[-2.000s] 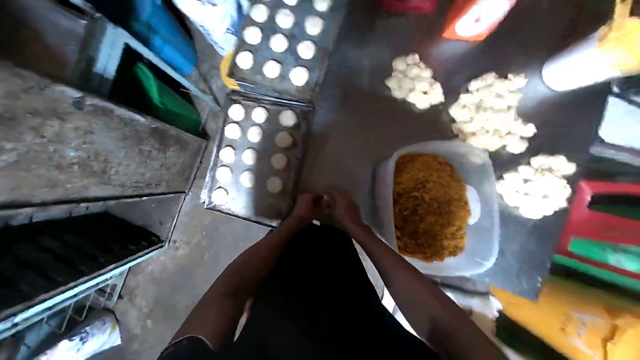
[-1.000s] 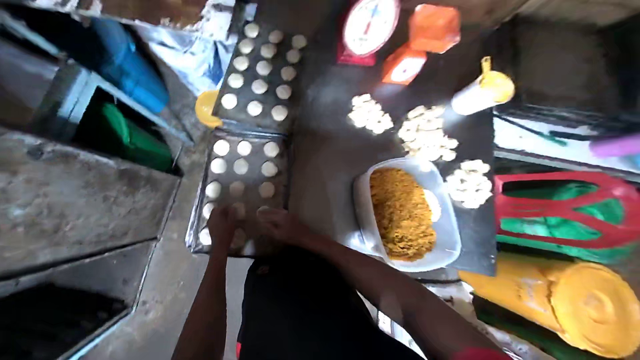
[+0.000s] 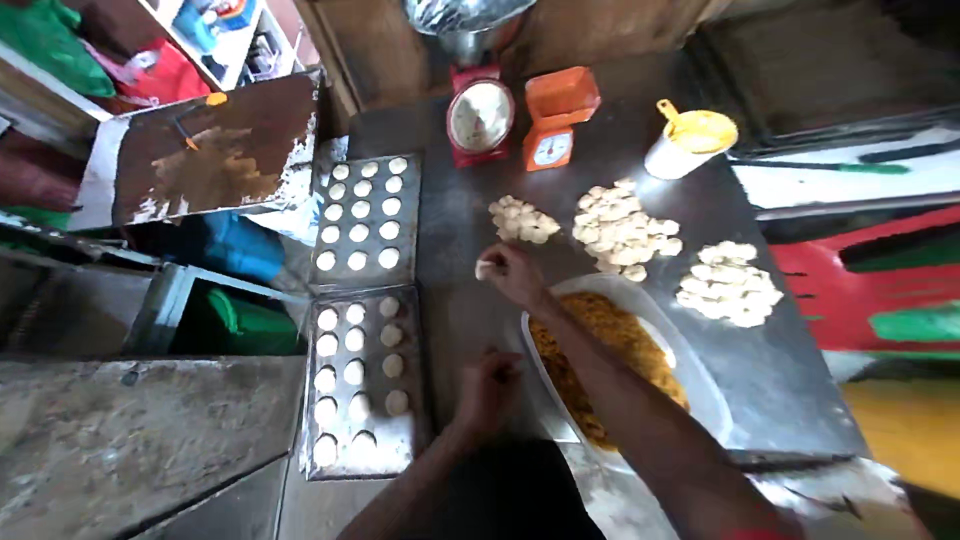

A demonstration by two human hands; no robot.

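My right hand [image 3: 514,276] pinches a small pale dough piece [image 3: 485,269] above the dark table, just below the smallest pile of dough pieces [image 3: 523,220]. Nearer my body, my left hand [image 3: 491,379] is over the table beside the plastic tub of orange-brown crumbly filling [image 3: 600,360]; its fingers are curled and blurred, so whether it holds anything is unclear. Left of it lies a metal baking tray [image 3: 411,442] with rows of round dough pieces. A second such tray [image 3: 407,217] adjoins its far edge. Two larger dough piles [image 3: 622,229], [image 3: 727,285] lie at the right.
A red dial scale [image 3: 480,120] and an orange kitchen scale [image 3: 551,146] stand at the back. A white container with a yellow top [image 3: 690,142] is at the back right. Left of the trays are a worn board [image 3: 225,157] and a green bin [image 3: 247,322].
Both hands have left the near tray, where they were a second ago, and moved right; my right hand is now by the smallest dough pile. The view has shifted, showing more of the back.
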